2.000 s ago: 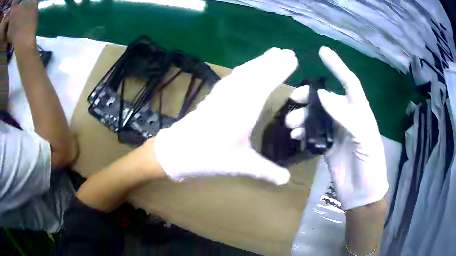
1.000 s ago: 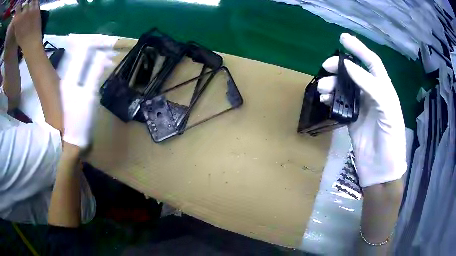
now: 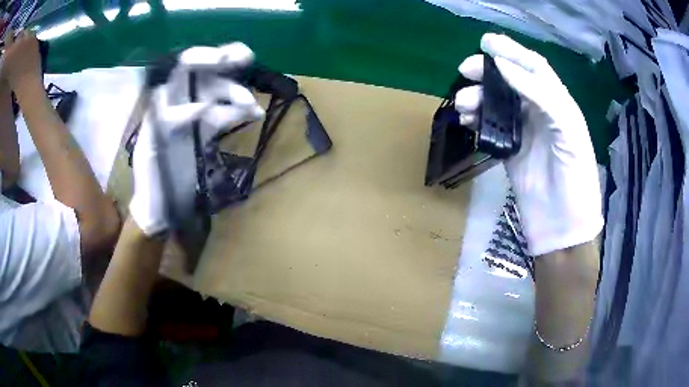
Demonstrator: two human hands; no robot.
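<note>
My left hand (image 3: 162, 143), in a white glove and blurred, grips a black frame (image 3: 183, 170) held upright over the left part of the tan cardboard (image 3: 332, 257). A stack of black frames (image 3: 317, 136) lies on the cardboard behind and beside it, partly hidden by the hand. My right hand (image 3: 548, 143), also in a white glove, holds several nested black frames (image 3: 498, 125) above the cardboard's right edge. Their lower ends point down and to the left.
Small dark parts in rows (image 3: 506, 246) lie on the white sheet (image 3: 476, 317) at right. Piled trays with white sheets (image 3: 650, 189) stand along the right. A coworker's bare arm (image 3: 64, 143) reaches in at left, near another black frame (image 3: 64, 102). The green bench top runs behind.
My left hand came away from beside the right hand, swung out to the left, and now holds a frame over the stack's left side. My right hand still holds its frames, now slightly higher.
</note>
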